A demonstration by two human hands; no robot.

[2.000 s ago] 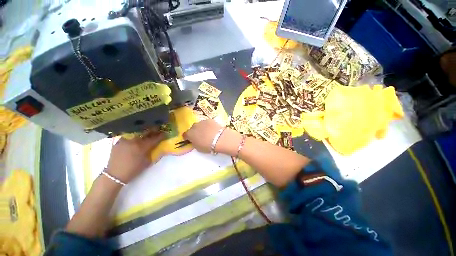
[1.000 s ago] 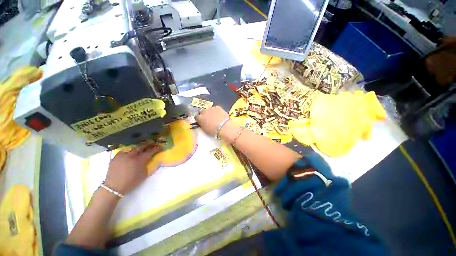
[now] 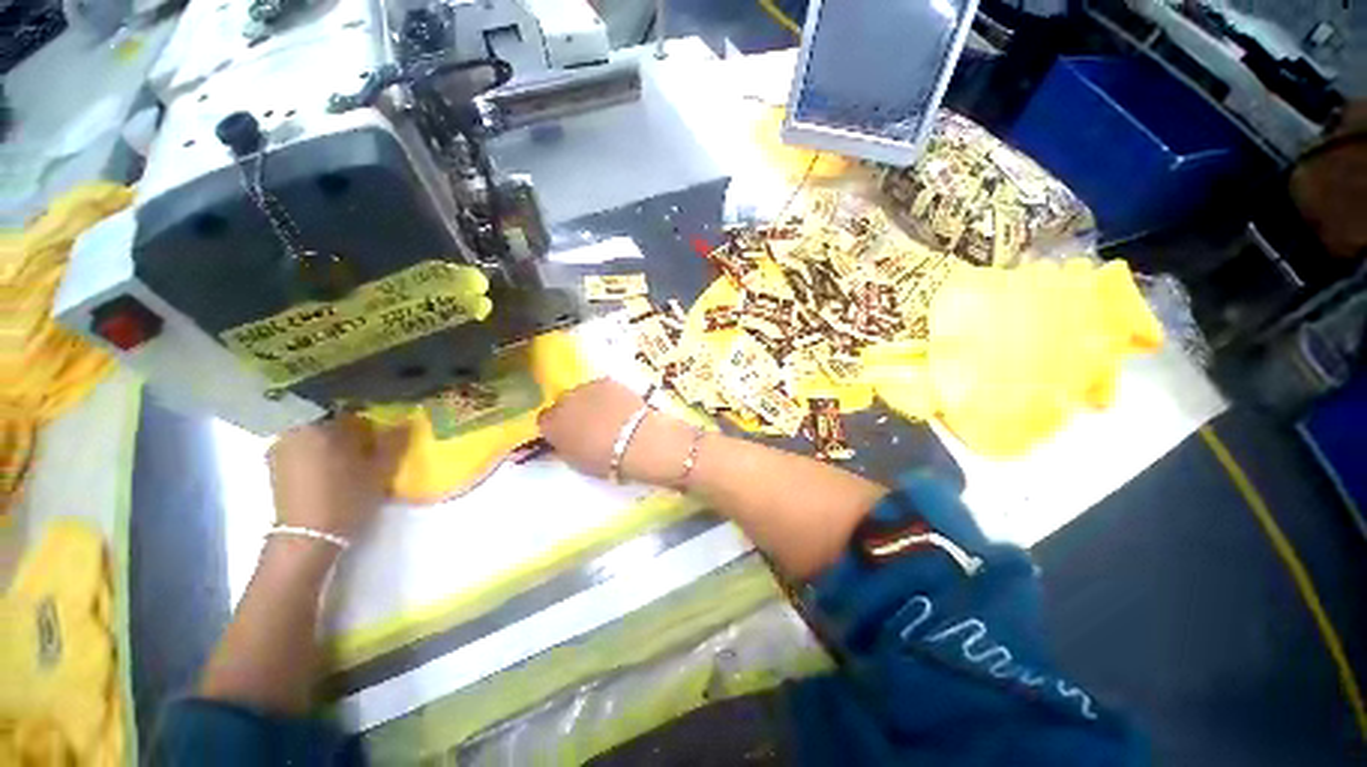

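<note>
A yellow cut fabric panel (image 3: pixel 457 463) lies on the white template (image 3: pixel 450 547) under the sewing machine head (image 3: pixel 308 247). A small woven label (image 3: pixel 468 399) shows on the panel, within the greenish clamp frame (image 3: pixel 513 393). My left hand (image 3: pixel 333 468) holds the panel's left edge, its fingertips partly hidden. My right hand (image 3: pixel 588 426) pinches the panel's right side. A small dark tip, seemingly of thread snips (image 3: pixel 528 450), shows at its fingers; the rest is hidden by the hand.
Loose woven labels (image 3: pixel 840 292) are heaped right of the machine, a single label (image 3: pixel 615 286) nearer it. Yellow panels (image 3: pixel 1034 352) lie beyond. A clear bag of labels (image 3: pixel 990 195) and a screen (image 3: pixel 877 75) stand behind. Labelled panels (image 3: pixel 60 644) lie at left.
My right hand has moved from the loose labels back to the panel's right side. My left hand has shifted left to the panel's edge. The label near the template's right side is gone from there.
</note>
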